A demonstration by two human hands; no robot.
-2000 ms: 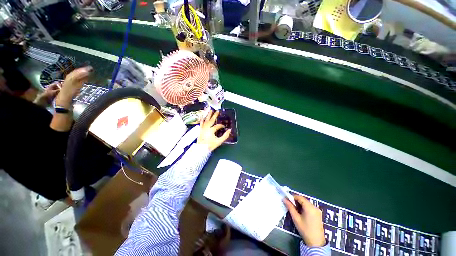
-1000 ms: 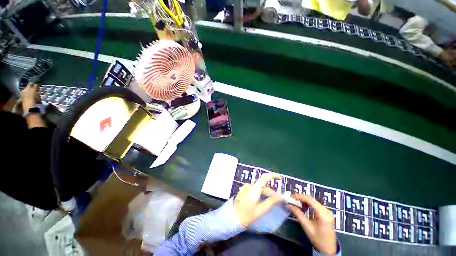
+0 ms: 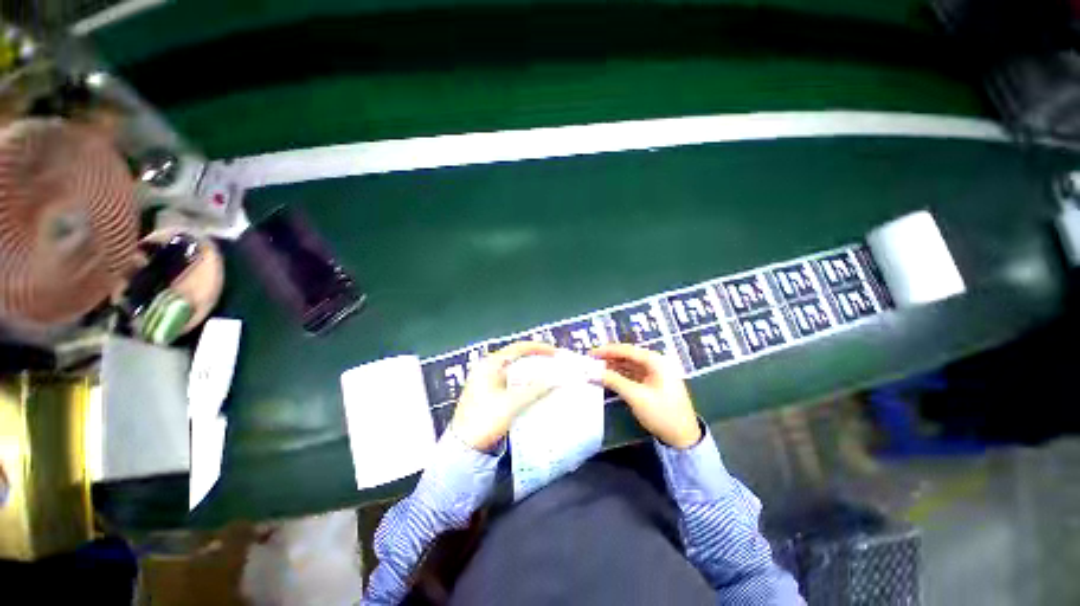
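Observation:
The label strip (image 3: pixel 722 315) lies on the green bench, two rows of dark squares with white marks. Its rolled white ends lie at the left (image 3: pixel 389 421) and right (image 3: pixel 919 258). My left hand (image 3: pixel 500 394) and my right hand (image 3: pixel 647 388) meet over the left part of the strip. Both hold the top of the pale sticker sheet (image 3: pixel 559 436), which hangs down toward my lap. The right fingertips pinch at its upper edge; whether a small sticker is between them is too blurred to tell.
A smartphone (image 3: pixel 301 270) lies left of the strip. A pink fan (image 3: pixel 62 223), a gold box (image 3: pixel 47 464) and a white carton (image 3: pixel 145 408) stand at the far left. A white line (image 3: pixel 616 139) runs along the green bench. Stacked dark trays (image 3: pixel 855 554) are at lower right.
My view has turned right and down. My left hand left the phone and joined my right hand at the sheet. The hands now hold the sheet upright, hanging between them.

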